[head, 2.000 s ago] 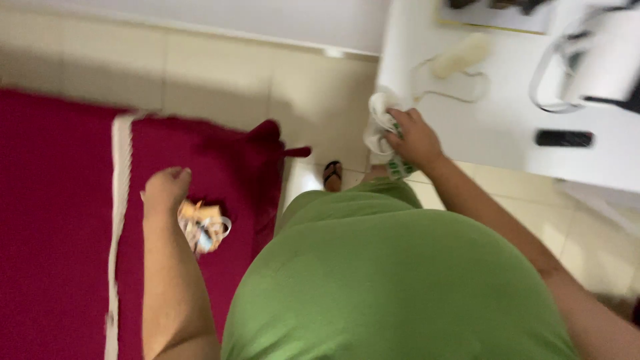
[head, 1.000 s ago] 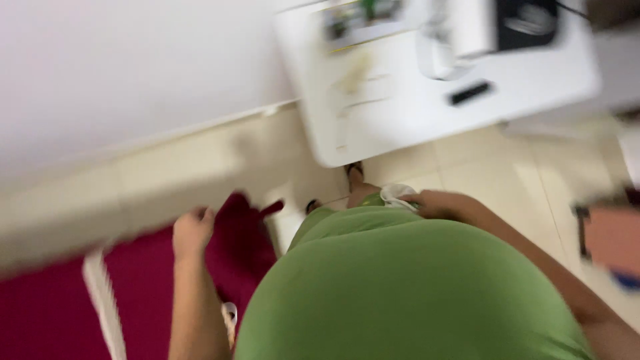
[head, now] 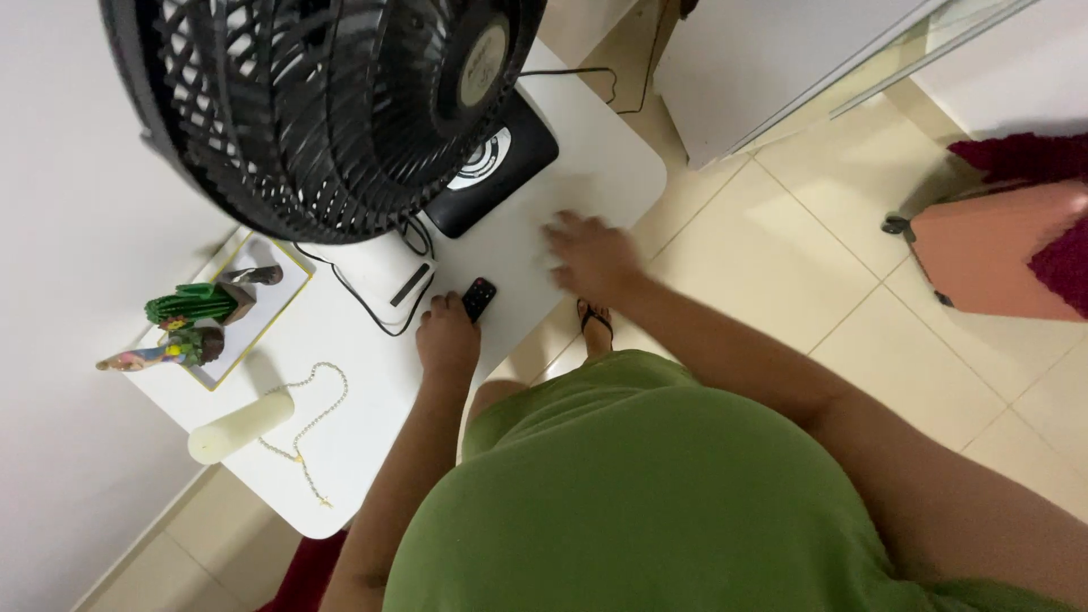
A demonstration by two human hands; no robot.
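Observation:
My left hand rests at the near edge of the white table, its fingers beside a black remote control; whether they touch or grip it cannot be told. My right hand, blurred, is over the table's right part with fingers apart and nothing seen in it. A white box-shaped device with a black cable lies just beyond my left hand. Farther back a black fan stands over the table, in front of a flat black device with a silver round emblem.
At the left are a white candle, a beaded rosary and a yellow-edged tray bearing cactus figures. A salmon-coloured suitcase stands on the tiled floor at the right, with dark red cloth on it.
The view has swung far toward the table. My left hand, earlier over the red-covered surface, is now at the table. The white item earlier in my right hand is no longer seen there.

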